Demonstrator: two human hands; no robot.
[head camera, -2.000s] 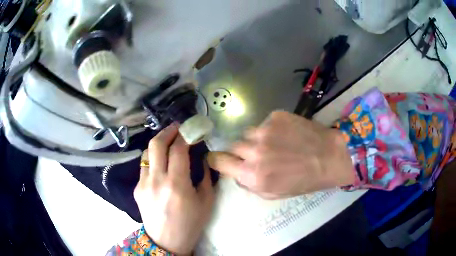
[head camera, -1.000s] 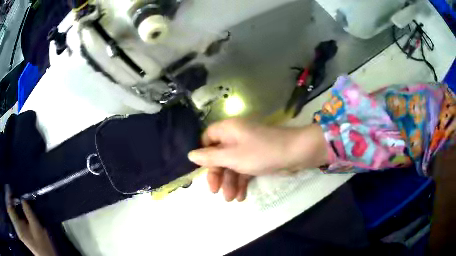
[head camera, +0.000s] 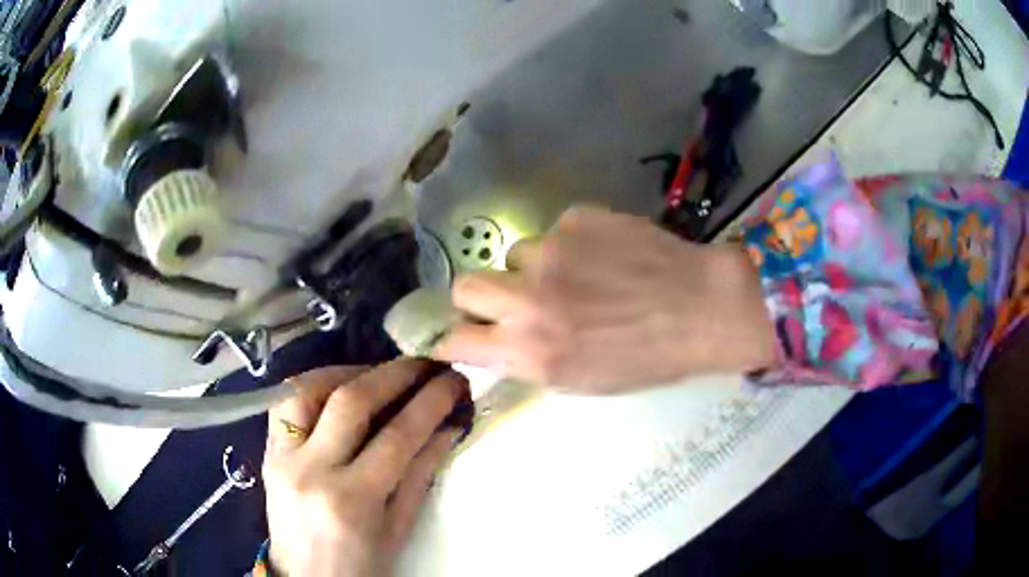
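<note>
The dark bag panel (head camera: 243, 451) lies at the lower left, with a silver zip (head camera: 192, 524) and a silver ring (head camera: 238, 475) on it. My left hand (head camera: 350, 462), with a ring on one finger, lies on the panel's end below the presser foot area (head camera: 372, 282), fingers bent. My right hand (head camera: 587, 304) is at the pale block (head camera: 418, 323) beside the needle area; its fingertips touch or overlap the block. Its thumb and inner side are hidden, so its hold is unclear. The needle itself is hidden.
Snips (head camera: 711, 152) with a red part lie on the steel bed. The machine head (head camera: 327, 101) with its cream knob (head camera: 178, 220) fills the upper left. A grey hose (head camera: 147, 408) loops at left. A printed ruler (head camera: 688, 462) marks the tabletop. A black cord (head camera: 948, 68) lies top right.
My left hand has come from the far lower left to the panel's end near the needle area. My right hand has moved up to the pale block. The view has shifted closer to the machine head.
</note>
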